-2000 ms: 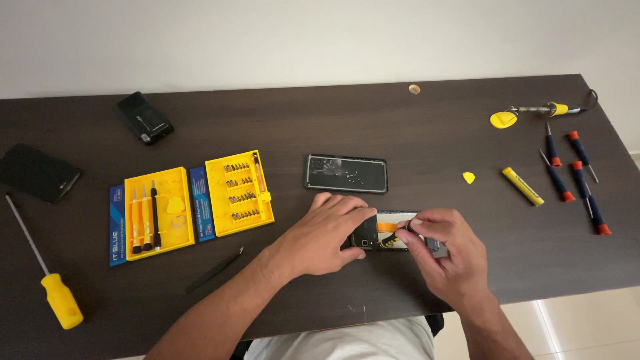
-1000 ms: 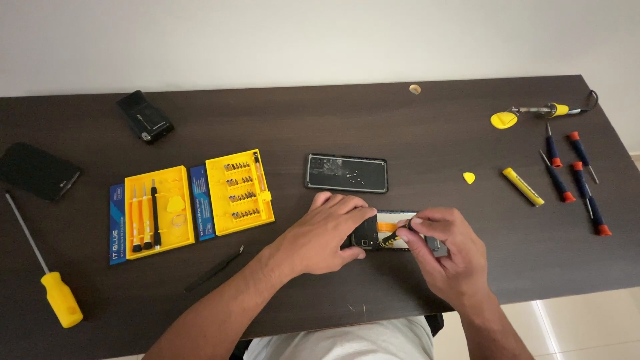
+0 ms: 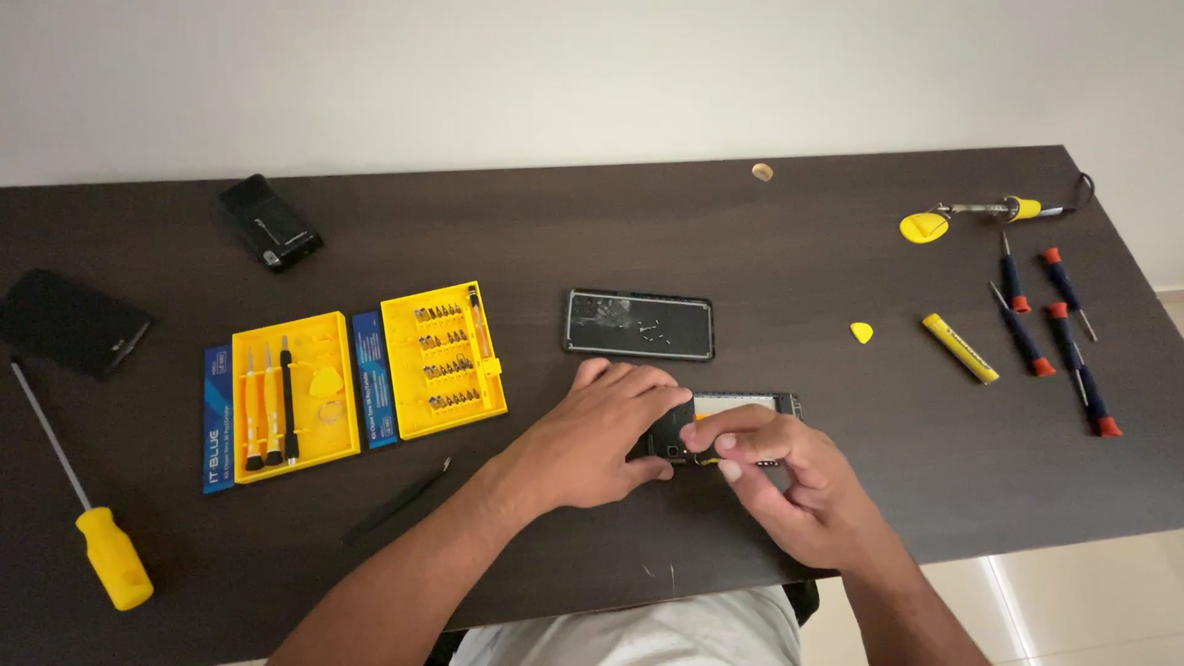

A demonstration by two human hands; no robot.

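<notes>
An opened smartphone (image 3: 731, 403) lies near the front edge of the dark table, its inside facing up with an orange part showing. My left hand (image 3: 601, 439) grips its left end, thumb on the near side and fingers on the far side. Over the middle of the phone is my right hand (image 3: 795, 472), thumb and index finger close together near a small yellowish cable; whether they pinch something is hidden. Just beyond, a phone back cover (image 3: 638, 324) carries several tiny screws. Black tweezers (image 3: 398, 501) rest left of my left forearm.
Left are a yellow bit case (image 3: 444, 361), a yellow tool tray (image 3: 310, 444), a yellow-handled screwdriver (image 3: 113, 558) and two dark devices (image 3: 268, 222). Right are a yellow pick (image 3: 862, 332), a yellow tube (image 3: 960, 349), several small screwdrivers (image 3: 1022, 342) and a soldering iron (image 3: 1017, 209).
My right hand's fingers have shifted slightly over the phone. A dark tool visible at them earlier no longer shows. My left hand keeps its hold.
</notes>
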